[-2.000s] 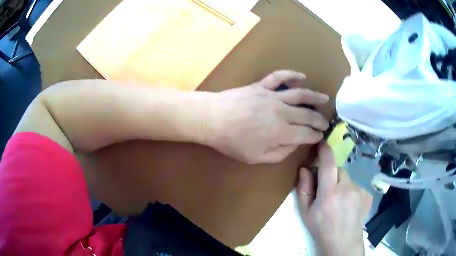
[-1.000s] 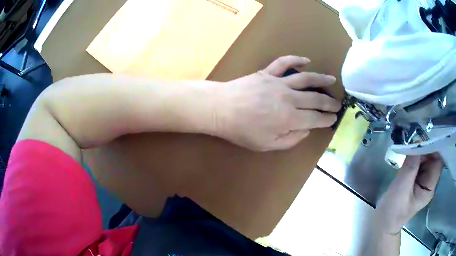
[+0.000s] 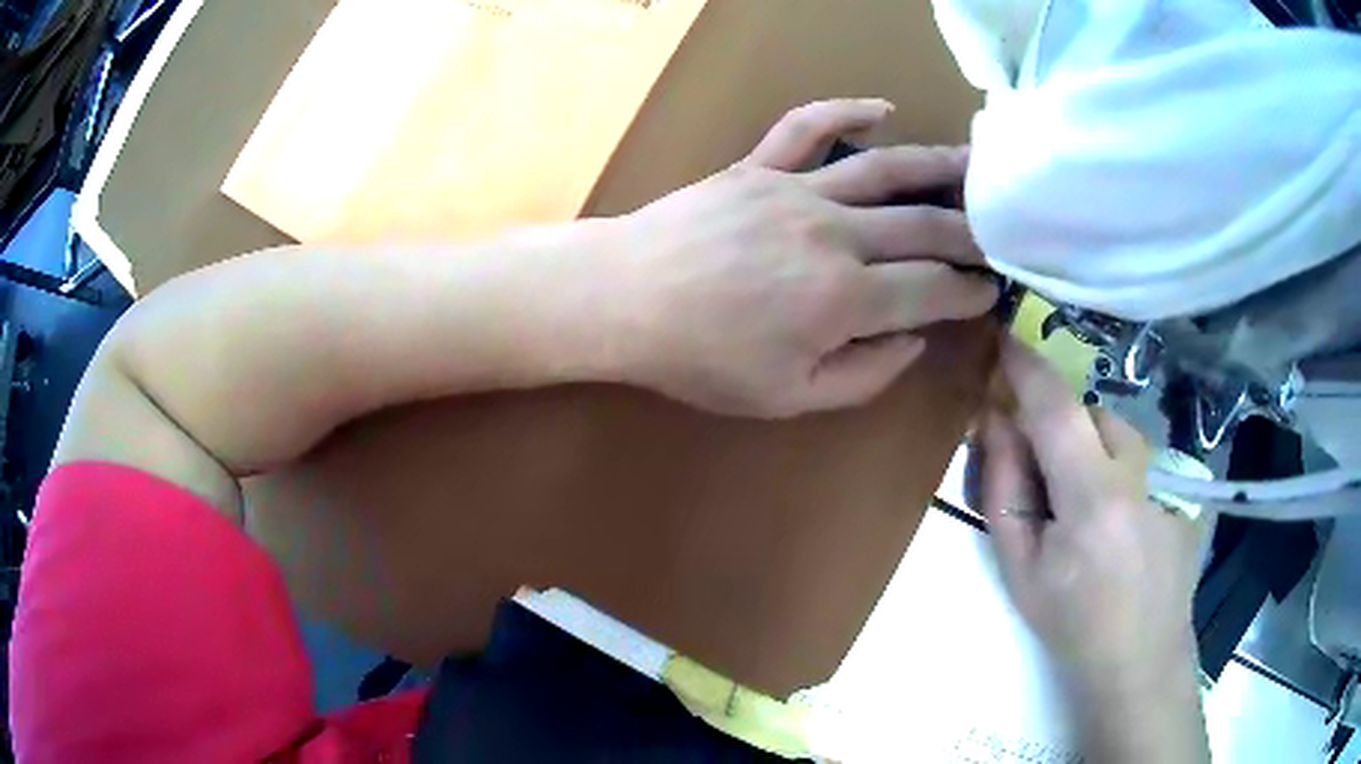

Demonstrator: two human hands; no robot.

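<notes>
A large brown panel (image 3: 672, 508) lies on the table, its right edge by the needle area of the sewing machine. A lighter orange-peach rectangle (image 3: 448, 135) lies on it at the upper left. My left hand (image 3: 791, 276) lies palm down on the panel, fingers spread towards the needle. A small dark piece (image 3: 843, 152) shows partly under it. My right hand (image 3: 1097, 523) is at the panel's right edge, fingertips close by the needle; whether they pinch something is hidden. The presser foot is mostly hidden by cloth and fingers.
A white cloth (image 3: 1164, 164) covers the machine head at the right. A yellow piece (image 3: 1052, 336) shows beside the needle. Dark strips (image 3: 1261, 515) lie right of my right hand. The white tabletop (image 3: 925, 642) shows below the panel. A black apron (image 3: 582, 702) is at the lap.
My right hand has come back from under the machine arm to the panel's edge by the needle. My left hand and the panel have shifted slightly up and left in view.
</notes>
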